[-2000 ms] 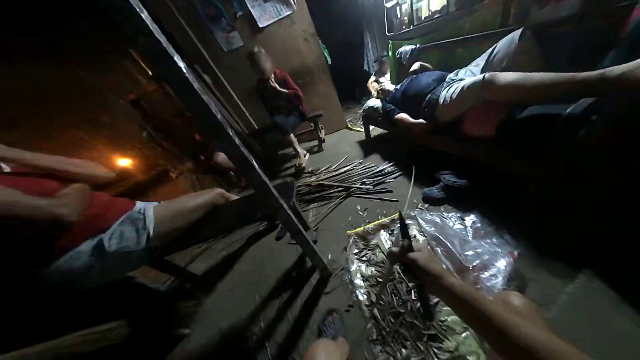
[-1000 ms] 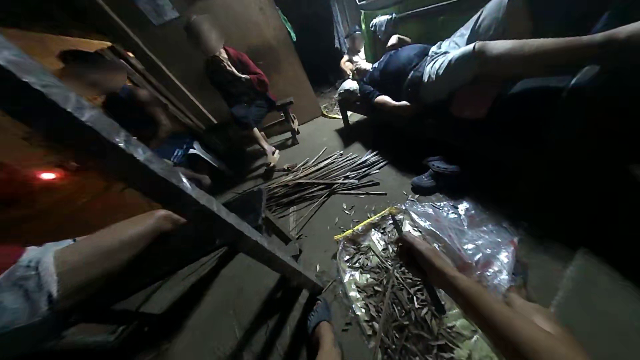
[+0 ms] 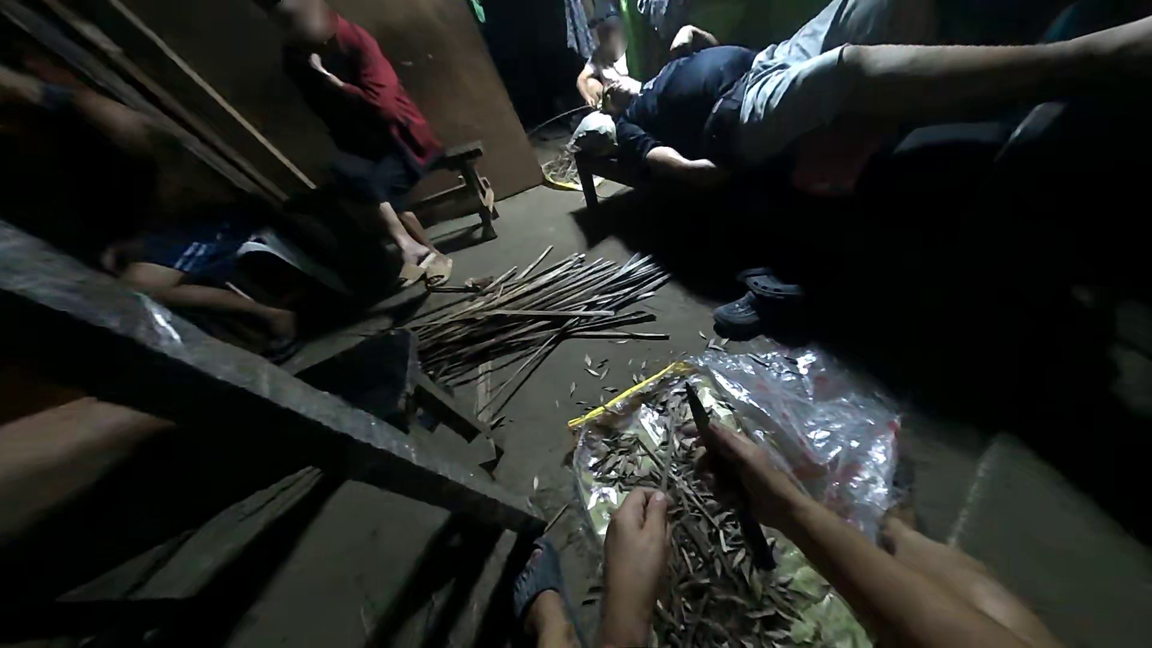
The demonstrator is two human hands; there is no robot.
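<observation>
My right hand [image 3: 738, 463] is closed around a dark knife [image 3: 697, 409], its blade pointing up and forward and its dark lower end showing below the hand. Left of it, my left hand [image 3: 639, 531] has its thumb and fingers pinched on a thin stick [image 3: 668, 459]. Both hands are over a clear plastic sheet [image 3: 810, 414] with a yellow edge, heaped with many short cut pieces of stick [image 3: 711, 558]. Beyond the sheet, a pile of long thin sticks [image 3: 540, 310] lies on the floor.
A slanting beam [image 3: 297, 409] crosses the left side. One person sits on a wooden bench [image 3: 468, 184]; another lies on a bench at the upper right. More people are at the left and far back. Dark clogs [image 3: 742, 310] lie on the floor beyond the sheet.
My left hand has come into view beside the right hand. The view has shifted, bringing the seated person and the stick pile nearer the middle.
</observation>
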